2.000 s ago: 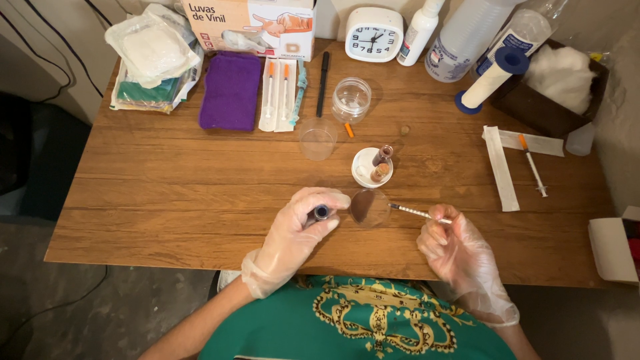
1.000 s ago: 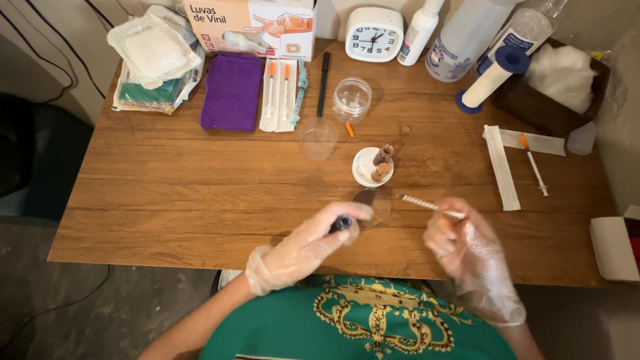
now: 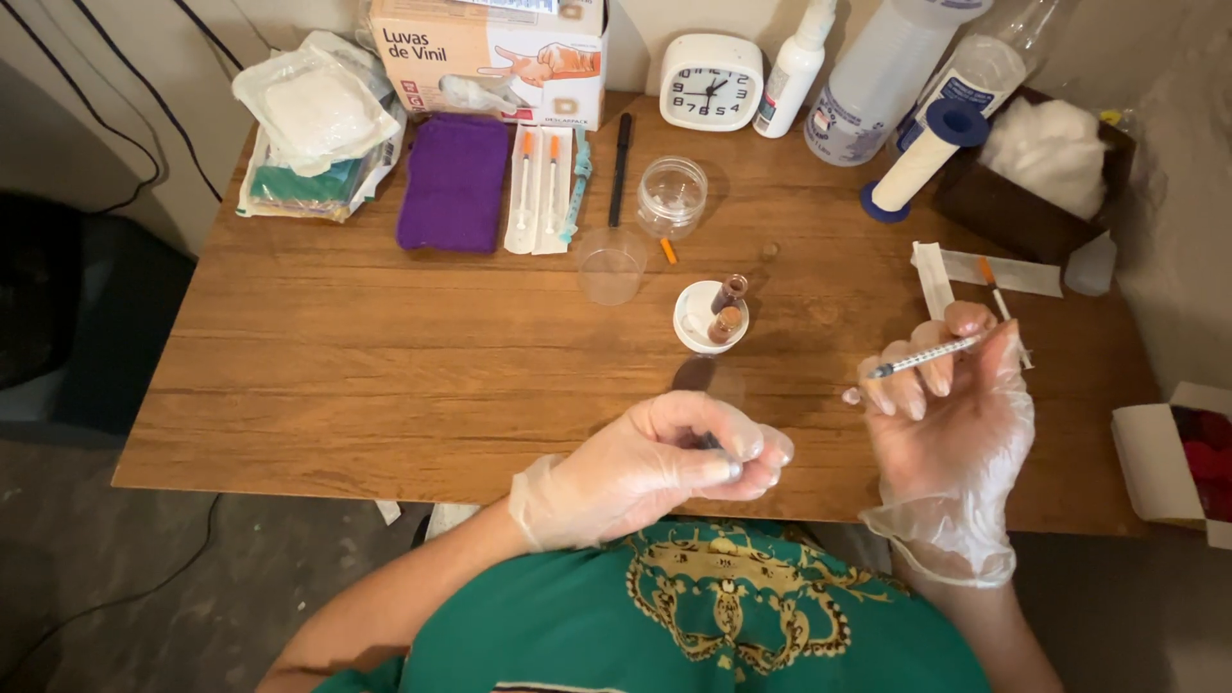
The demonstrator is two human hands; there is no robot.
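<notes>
My left hand (image 3: 654,462), in a clear vinyl glove, is closed around a small dark vial (image 3: 710,442), mostly hidden by the fingers. My right hand (image 3: 943,414), gloved too, is turned palm up with a slim graduated syringe (image 3: 924,357) held between thumb and fingers. Beyond the left hand, a white round lid (image 3: 688,318) bears two small glass vials, one open (image 3: 733,289) and one stoppered with cork (image 3: 726,322). A clear shallow dish (image 3: 722,380) with something dark in or under it lies between the lid and my left hand.
Toward the back are a clear jar (image 3: 672,197), a clear cup (image 3: 612,269), an orange cap (image 3: 669,251), a black pen (image 3: 620,173), packaged syringes (image 3: 539,192), a purple cloth (image 3: 452,183) and a clock (image 3: 711,82). Another syringe (image 3: 996,289) lies at right; a box (image 3: 1155,452) stands beyond the edge.
My right hand has moved away from the dish, rightward and up, and turned palm up with the syringe. My left hand has moved right, its fingers now covering most of the dark vial.
</notes>
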